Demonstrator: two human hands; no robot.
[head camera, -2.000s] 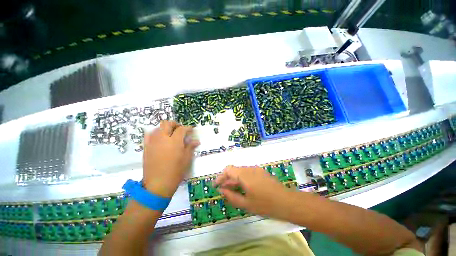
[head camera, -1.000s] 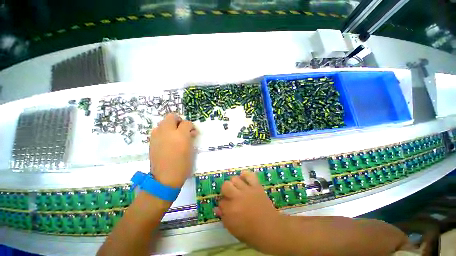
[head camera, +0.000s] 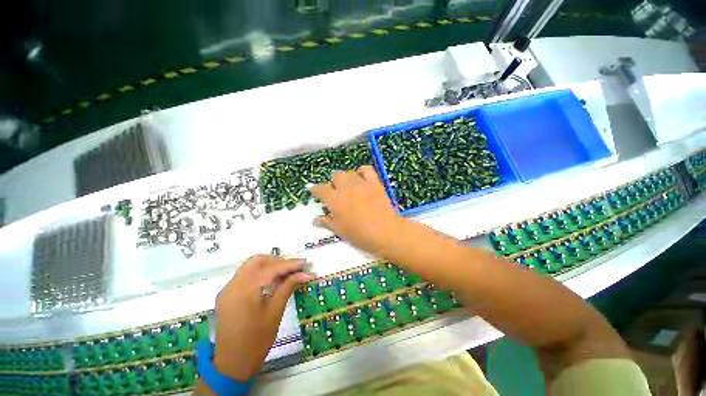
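Observation:
My left hand (head camera: 251, 305), with a blue wristband (head camera: 221, 375), is at the left end of the near green board panel (head camera: 364, 305). Its fingers are curled together around a small silver component (head camera: 268, 291). My right hand (head camera: 356, 209) reaches over the pile of dark green capacitors (head camera: 294, 176), fingers bent down at the pile's near edge. Whether its fingertips hold a capacitor cannot be told. My right forearm covers part of the panel's right end.
A blue two-section bin (head camera: 507, 182) holds capacitors on its left side. Loose silver pieces (head camera: 190, 213) lie left of the pile. Grey ribbed blocks (head camera: 71, 259) stand at left. More board panels (head camera: 139, 352) lie left and right along the conveyor rail.
My right hand has moved from the panel up to the capacitor pile. My left hand has come back from the silver pieces to the panel's left end. The camera view has tilted.

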